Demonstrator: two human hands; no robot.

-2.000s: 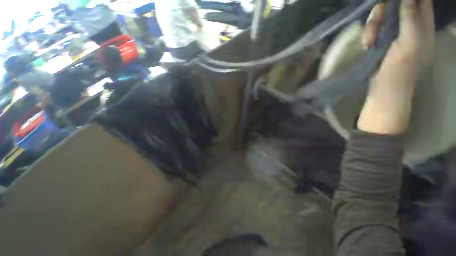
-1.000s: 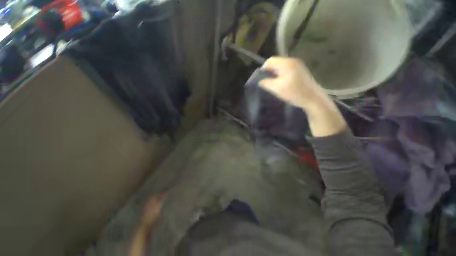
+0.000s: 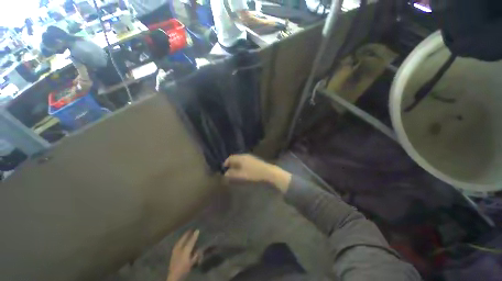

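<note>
Dark strips of cloth (image 3: 223, 110) hang over the tan partition. My right hand (image 3: 250, 170) is at their lower end, its fingers closed on the strips. My left hand (image 3: 184, 255) is low in the picture, in front of the partition, with its fingers apart and nothing seen in it.
The tan partition (image 3: 104, 192) runs across the left. A large white bin (image 3: 457, 126) stands at the right, with a dark strip over its rim. A metal pole (image 3: 316, 71) rises beside the partition. Beyond are a person (image 3: 91, 55), a red basket (image 3: 170, 34) and worktables.
My right hand has moved from beside the white bin, where it held a grey strip, left to the hanging dark strips. The grey strip no longer shows. My left hand is now clearer, fingers spread.
</note>
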